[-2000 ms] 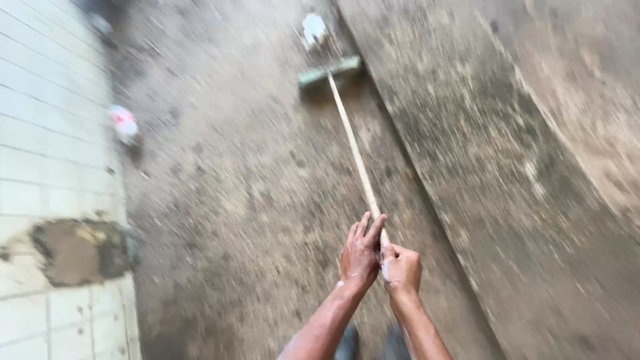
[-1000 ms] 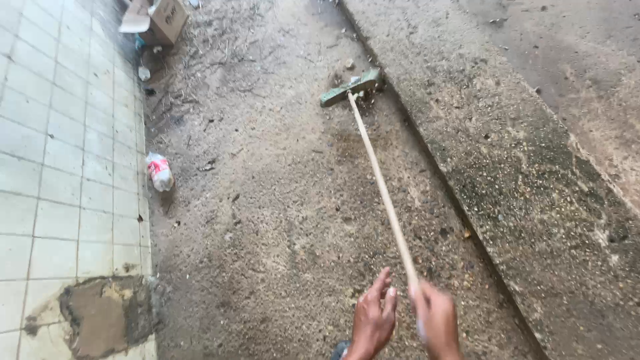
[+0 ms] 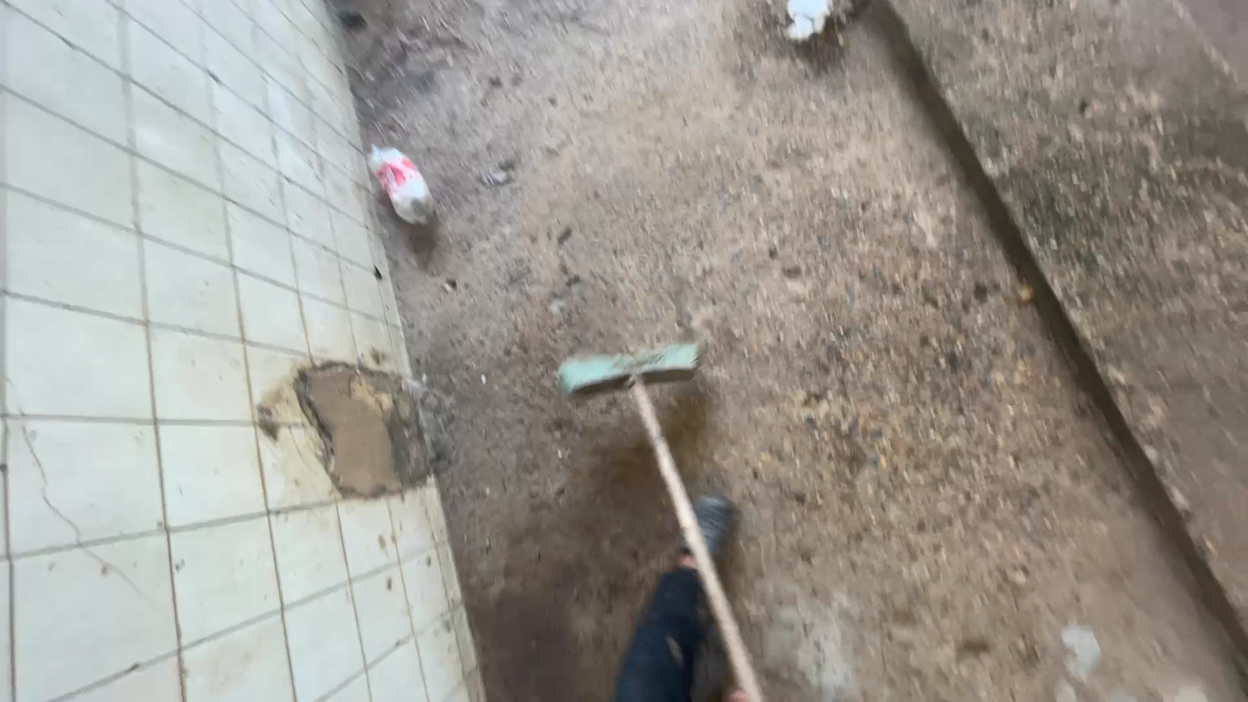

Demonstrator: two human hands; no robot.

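Note:
A push broom with a pale green head [image 3: 631, 369] rests on the rough, wet concrete floor. Its light wooden handle [image 3: 682, 507] runs down to the bottom edge of the view. Only a sliver of skin shows beside the handle at that edge; which of my hands it belongs to, and how it grips, cannot be told. The rest of both hands is out of view. My dark-shod foot [image 3: 714, 525] and dark trouser leg [image 3: 663, 639] are close to the handle, below the broom head.
A white tiled wall [image 3: 78, 361] with a broken, mortar-coloured patch [image 3: 361, 429] stands at left. By its foot lies a crumpled white and red plastic item [image 3: 402, 185]. White litter [image 3: 807, 18] lies at the top, near a raised concrete edge [image 3: 1033, 283] along the right.
The broom head has moved away from the concrete edge and back toward my feet, leaving white litter farther ahead. Both hands, seen before, are now almost wholly out of view.

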